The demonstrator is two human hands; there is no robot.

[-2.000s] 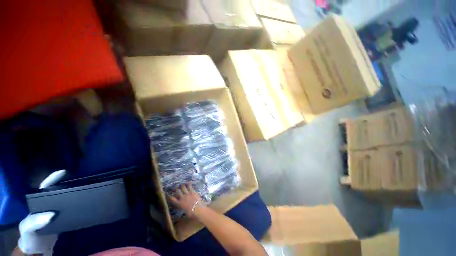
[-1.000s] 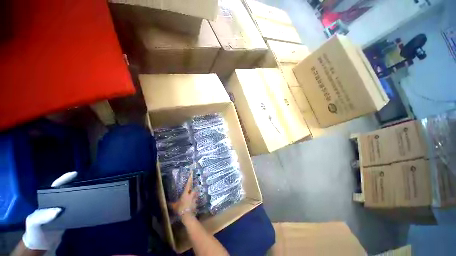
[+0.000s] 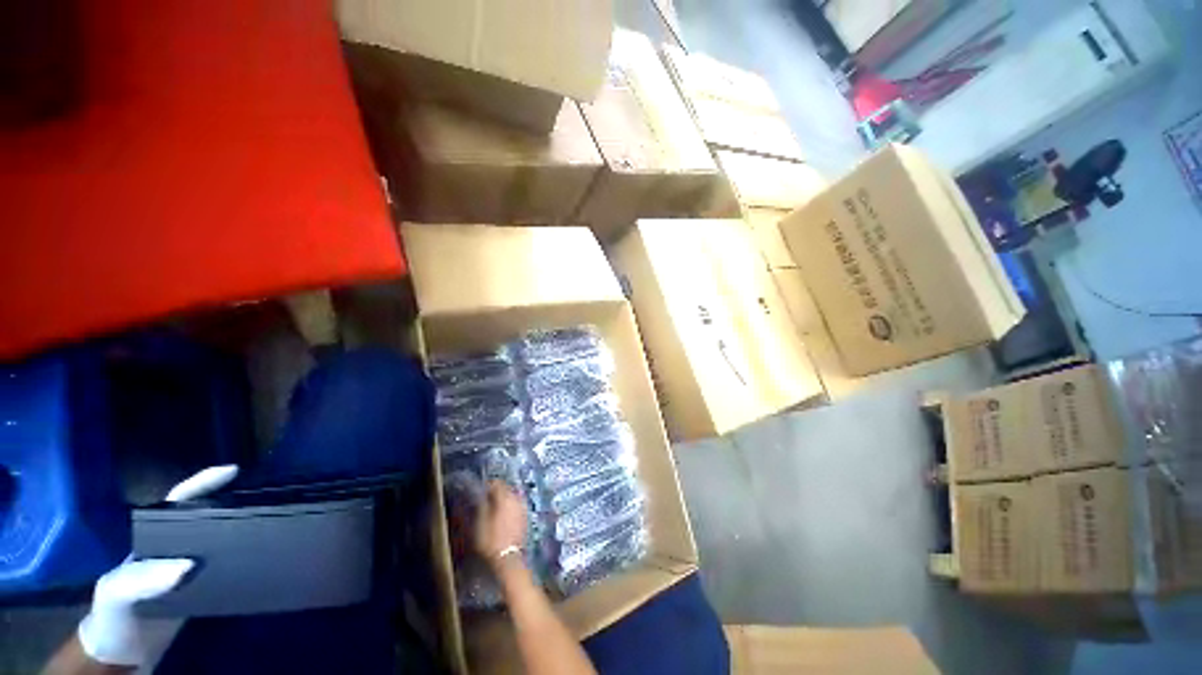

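A black housing (image 3: 257, 554) lies over my dark blue trousered lap at the lower left. My left hand (image 3: 139, 600), in a white glove, grips its left end, fingers on both sides. The packing carton (image 3: 494, 270) stands open beside it, holding two rows of bubble bags with dark contents (image 3: 580, 435). My right hand (image 3: 498, 524), bare with a bracelet, is inside the carton on the left row. Its fingertips are blurred against the bags, so whether it grips one cannot be told.
The red-topped table (image 3: 198, 158) is at upper left, with a blue plastic stool (image 3: 40, 462) below it. Closed cartons (image 3: 718, 323) stand beyond the packing carton, one bearing a slim dark item. More cartons (image 3: 1041, 429) sit at right. A carton flap (image 3: 830, 650) shows at the bottom edge.
The view has shifted, so things sit lower and further right. My right hand has moved within the left row, its fingers now bunched rather than spread. My left hand still holds the black housing.
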